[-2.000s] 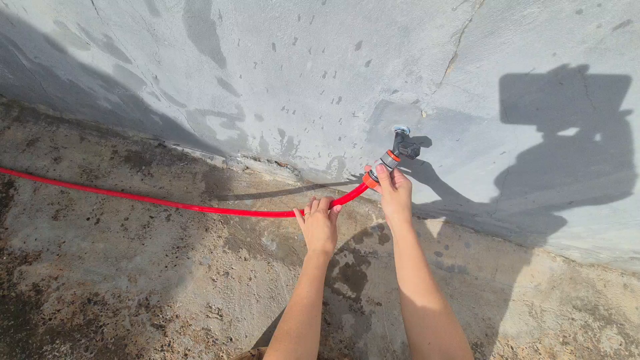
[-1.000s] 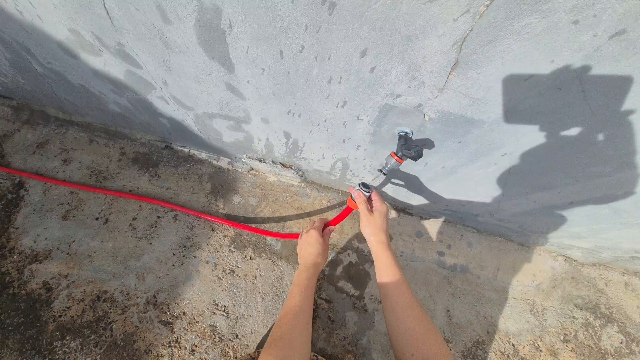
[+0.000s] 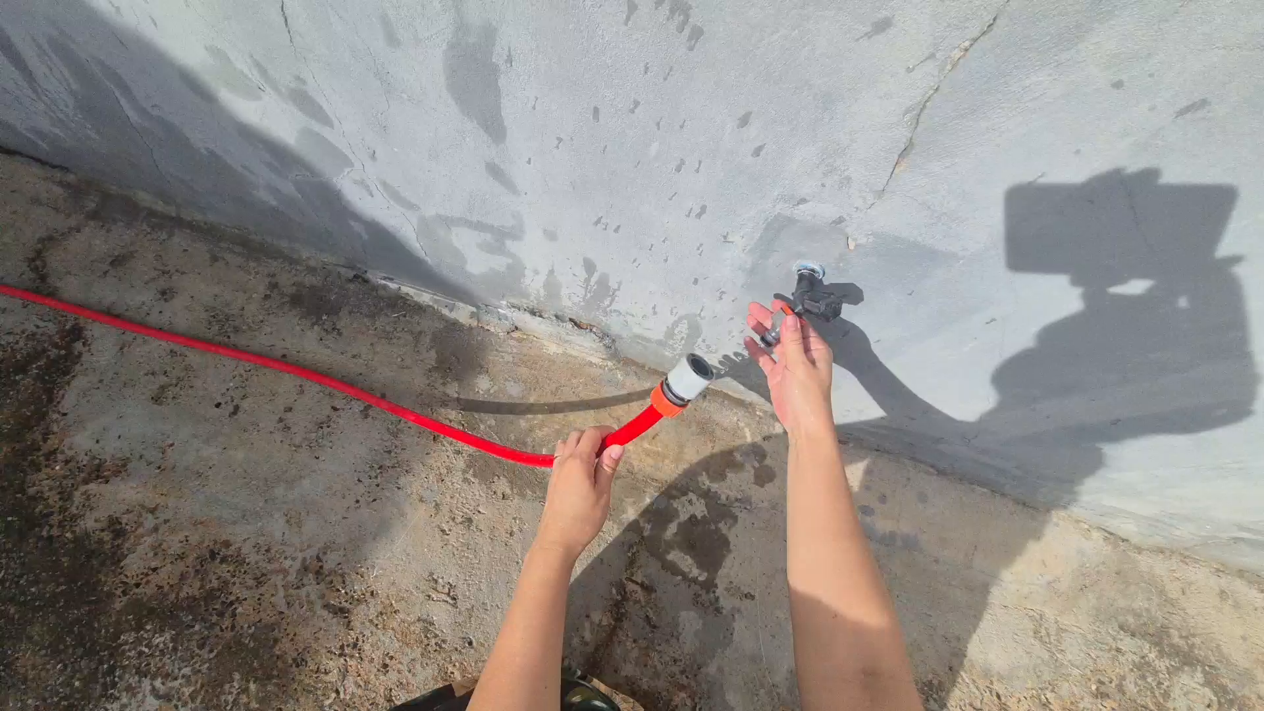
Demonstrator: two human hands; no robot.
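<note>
My left hand (image 3: 579, 479) grips a red garden hose (image 3: 326, 379) just behind its end. The grey and orange hose connector (image 3: 682, 385) on that end points up and right, apart from the tap. At the wall, a black plastic tap (image 3: 825, 298) sticks out from its mount, with an orange ring and a grey adapter (image 3: 770, 337) at its outlet. My right hand (image 3: 792, 360) is at this outlet, its thumb and fingers around the adapter and partly hiding it. How firmly the fingers press cannot be told.
A grey plastered wall (image 3: 612, 148) with cracks and damp spots rises behind the tap. Rough, stained concrete ground (image 3: 296, 513) meets it along a chipped edge. The hose runs off to the left. Shadows of a person and a raised rectangular object fall on the wall.
The hose connector was at the tap outlet two seconds ago and has come away from it. My right hand has let go of the connector and moved up to the outlet. My left hand still holds the hose.
</note>
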